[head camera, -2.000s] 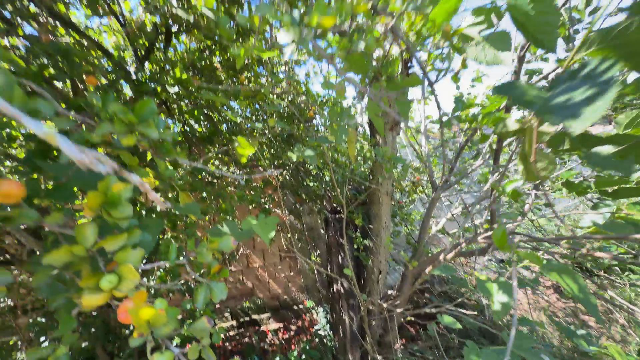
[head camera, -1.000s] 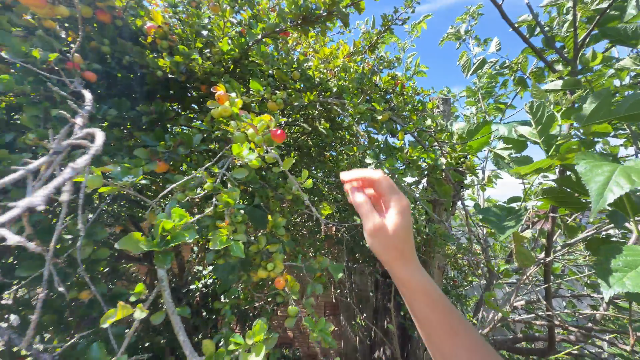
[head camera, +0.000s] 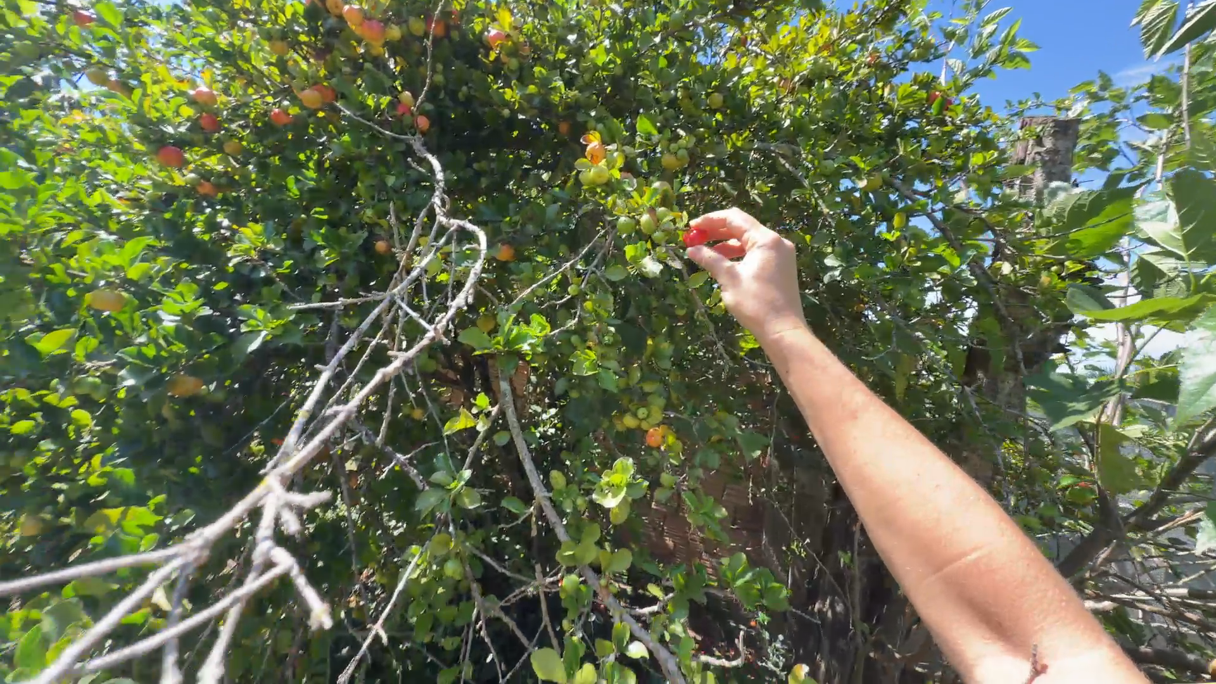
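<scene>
My right hand (head camera: 752, 271) reaches up into a leafy fruit bush, its thumb and fingertips closed around a small red fruit (head camera: 695, 236). Whether the fruit is still attached to its twig cannot be told. Just left of the fingertips hangs a cluster of green fruits (head camera: 649, 222), with an orange fruit (head camera: 595, 152) a little above it. Further red and orange fruits (head camera: 170, 157) dot the upper left of the bush. My left hand is out of view.
Bare grey branches (head camera: 361, 404) stick out close by at the left. A thinner branch (head camera: 524, 437) rises from the bottom middle. At the right stand a cut tree trunk (head camera: 1045, 157) and large-leaved foliage (head camera: 1102, 223). A brick wall (head camera: 708, 513) shows behind the bush.
My right hand, absent two seconds ago and beside the red fruit with nothing in its fingers one second ago, has taken hold of it. The view has swung left.
</scene>
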